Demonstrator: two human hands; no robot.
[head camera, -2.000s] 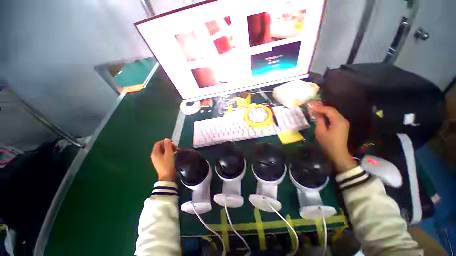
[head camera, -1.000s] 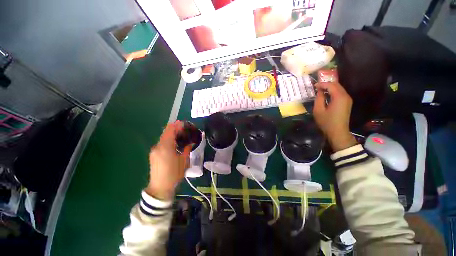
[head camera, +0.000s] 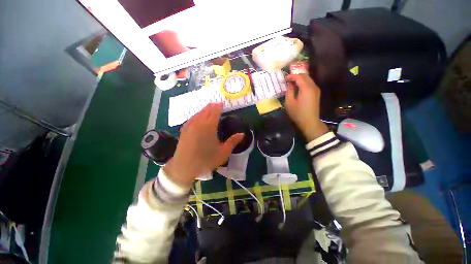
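Note:
Security cameras with black round heads and white arms stand in a row. The leftmost camera (head camera: 159, 146) has its lens turned to the upper left. My left hand (head camera: 199, 147) is over the row with thumb and fingers spread around the left side of another black camera head (head camera: 235, 129); it hides part of the row, and its grip cannot be told. The rightmost camera (head camera: 276, 138) stands untouched. My right hand (head camera: 304, 103) is at the right end of the white keyboard (head camera: 201, 103), thumb and finger apart, with nothing visible in it.
A bright monitor (head camera: 222, 31) stands behind. A yellow tape roll (head camera: 235, 85) lies on the keyboard, a yellow note (head camera: 268, 106) before it. A white mouse (head camera: 361, 135), pale strap (head camera: 395, 139) and black bag (head camera: 382, 51) are right. Thin white cables (head camera: 242, 188) run to the taped bench edge.
My left hand has moved right from the leftmost camera to cameras further along the row. The leftmost camera's head has turned left. My right hand stays by the keyboard's right end; the view has shifted.

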